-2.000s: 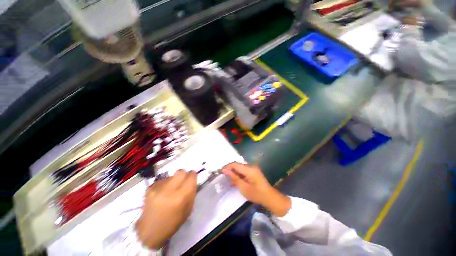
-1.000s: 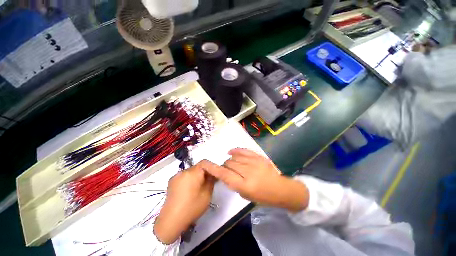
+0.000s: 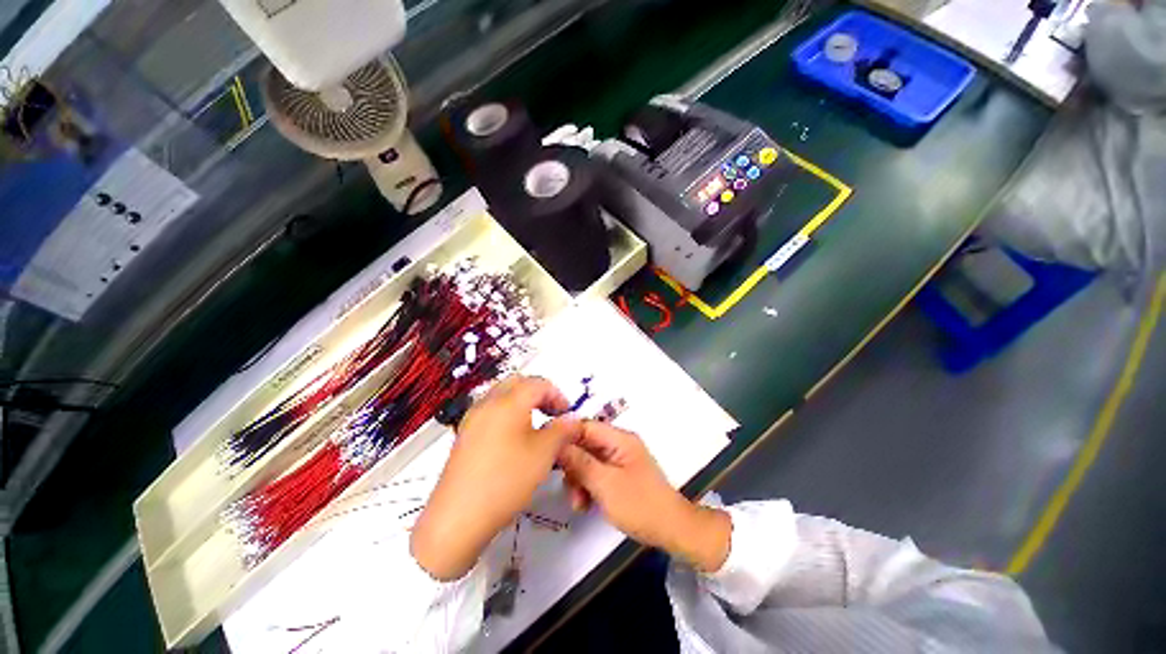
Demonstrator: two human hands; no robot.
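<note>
My left hand (image 3: 492,460) and my right hand (image 3: 629,486) meet over the white work sheet (image 3: 665,403), fingertips touching and closed on a small part of a wire harness (image 3: 582,396). A short dark end and a small greyish piece stick out beyond the fingers; the gripped part is hidden. Thin leads trail over the sheet below the hands, with a dark grey part (image 3: 505,592) near the front edge. A black round part (image 3: 453,409) lies by the tray edge, beside my left hand.
A cream parts tray (image 3: 160,562) holds bundled red and black leads. Behind are black tape rolls (image 3: 563,224), a tape dispenser (image 3: 684,192), a red wire loop (image 3: 650,311) and a fan (image 3: 339,109). A blue bin (image 3: 882,70) and another person's sleeve (image 3: 1100,166) are at right.
The view has shifted and turned. My right hand no longer lies across my left; both now meet at the fingertips, with the harness end showing beyond them.
</note>
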